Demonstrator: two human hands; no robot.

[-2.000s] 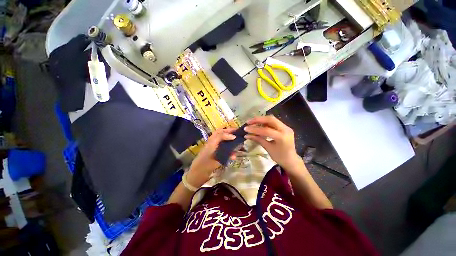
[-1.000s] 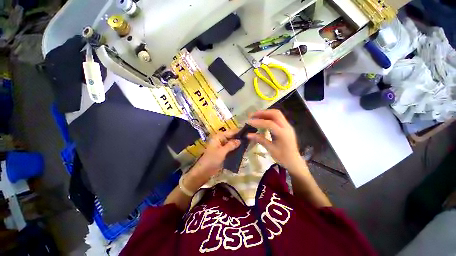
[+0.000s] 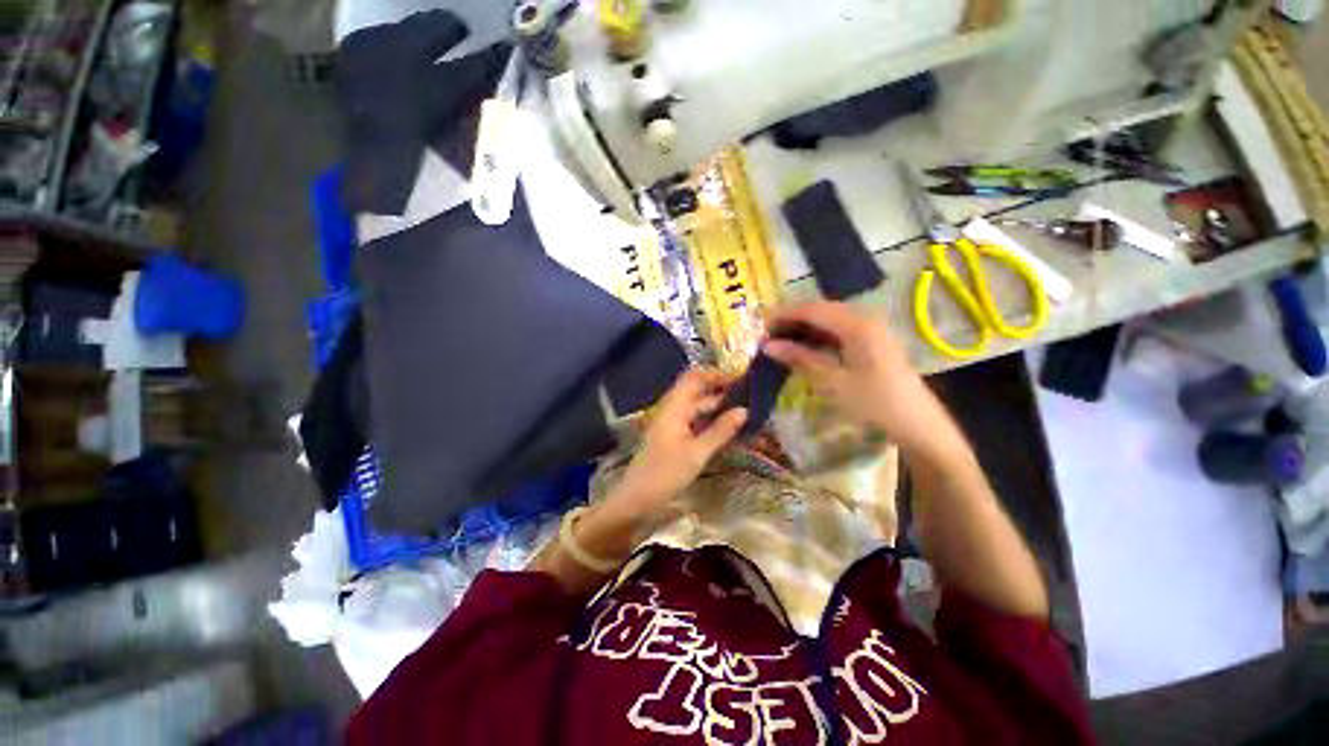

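A small dark strip (image 3: 761, 394) is held between my two hands, just in front of the taped machine bed (image 3: 723, 270). My left hand (image 3: 682, 437) grips its left side. My right hand (image 3: 845, 362) pinches its upper end. A large dark garment panel (image 3: 488, 357) lies to the left of the machine bed, and its right corner reaches close to my left hand. The fingertips partly cover the strip.
Yellow-handled shears (image 3: 974, 296) lie on the table at right, beside a dark rectangular pad (image 3: 832, 241). A blue crate (image 3: 382, 542) is under the panel. Thread spools (image 3: 622, 21) stand on the machine. A dark phone-like slab (image 3: 1080, 362) lies on a white surface at right.
The view has turned, so the table appears shifted right. Both hands still hold the strip, now closer to the machine bed's front end.
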